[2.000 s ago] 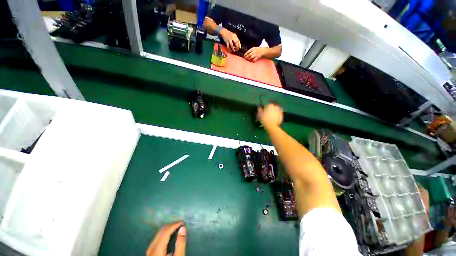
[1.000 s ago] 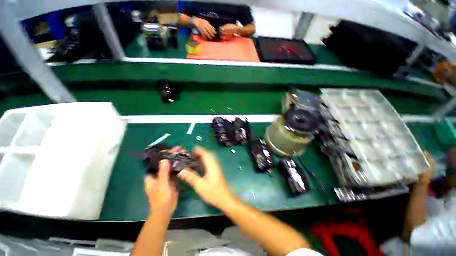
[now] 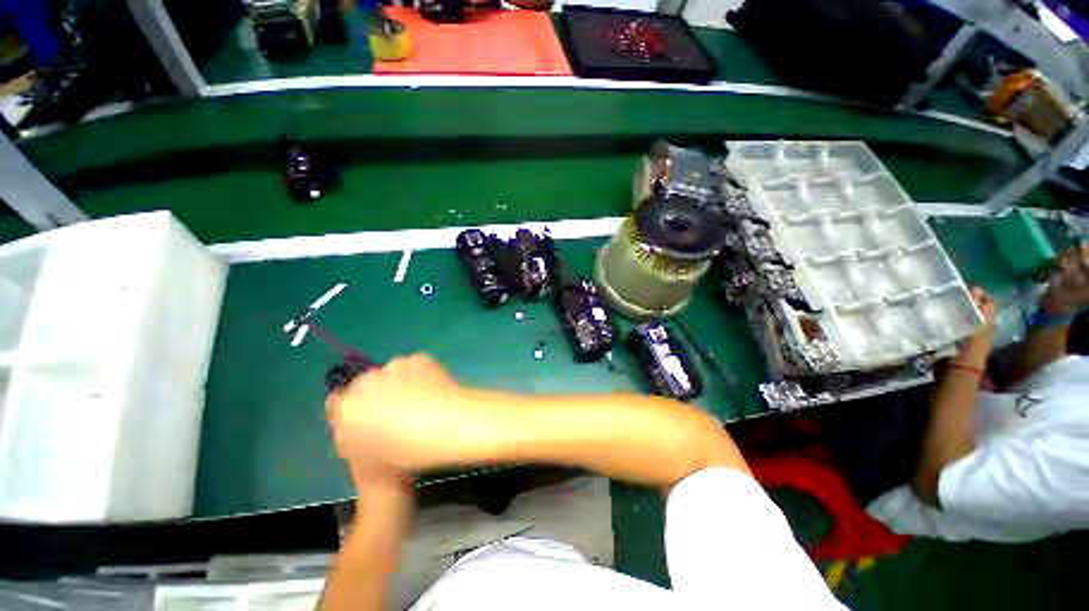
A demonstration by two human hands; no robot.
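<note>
A black camera body (image 3: 346, 372) shows only as a small dark edge above my hands, near the bench's front, with a thin dark-red wire (image 3: 332, 339) sticking out to the upper left. My left hand (image 3: 373, 460) is under and behind my right hand, around the body. My right hand (image 3: 400, 412) lies across the top with its forearm coming in from the right; its fingers are bent over and mostly hidden. Most of the body is hidden, and I cannot tell what the right fingers grip.
White divided bin (image 3: 102, 370) at left; white strips (image 3: 315, 307) beside it. Black camera units (image 3: 586, 319) stand mid-bench, another (image 3: 301, 171) on the far strip. Cream-green motor-like machine (image 3: 653, 257) and clear tray (image 3: 836, 239) at right. Another person's arm (image 3: 955, 400) is at far right.
The view has shifted, so the bench things sit higher and further left. My right hand has moved from beside the camera body to across the top of it, covering most of it.
</note>
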